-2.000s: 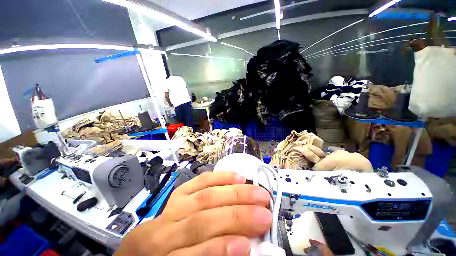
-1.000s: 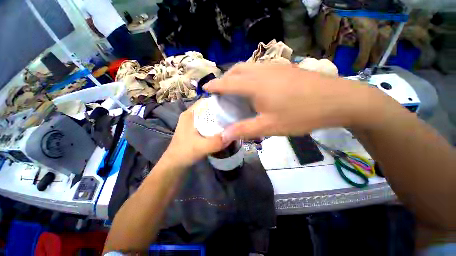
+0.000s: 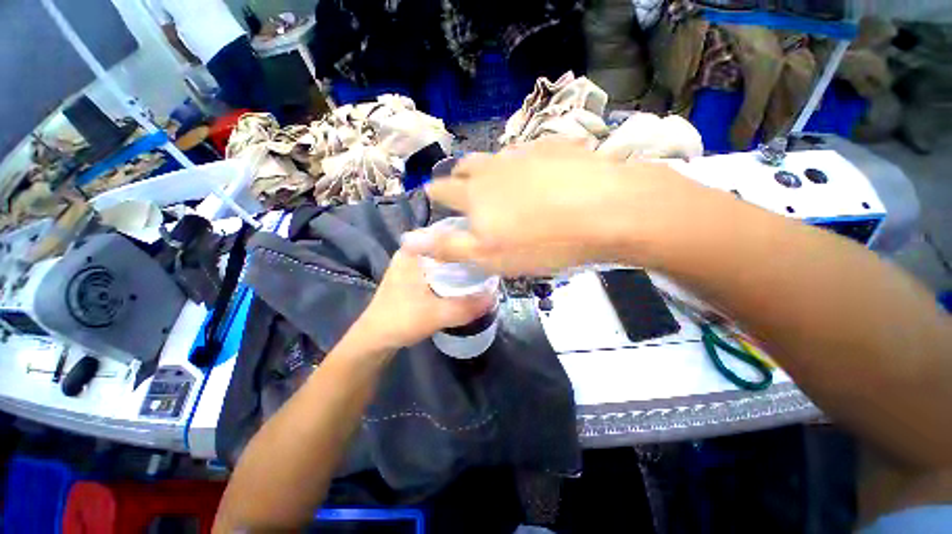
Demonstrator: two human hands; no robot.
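A whitish lidded drink cup (image 3: 466, 336) with dark contents stands upright over the dark grey garment (image 3: 407, 391). My left hand (image 3: 402, 302) is wrapped around the cup's side. My right hand (image 3: 543, 209) is over the cup's top, with its fingers bent at the lid; the lid is partly hidden and blurred, so I cannot tell whether the fingers grip it. The garment, with pale topstitching, is spread over the table's front edge.
A black smartphone (image 3: 639, 305) and green-handled scissors (image 3: 736, 358) lie on the white table at right. A tape strip (image 3: 689, 415) runs along the front edge. The sewing machine head (image 3: 825, 188) is behind my right arm. Another machine (image 3: 99, 297) stands at left. A person (image 3: 214, 47) is at back left.
Earlier the cup was raised close to the camera, then lowered over the garment. Since the last earlier frame my right hand has shifted slightly up and left over its top.
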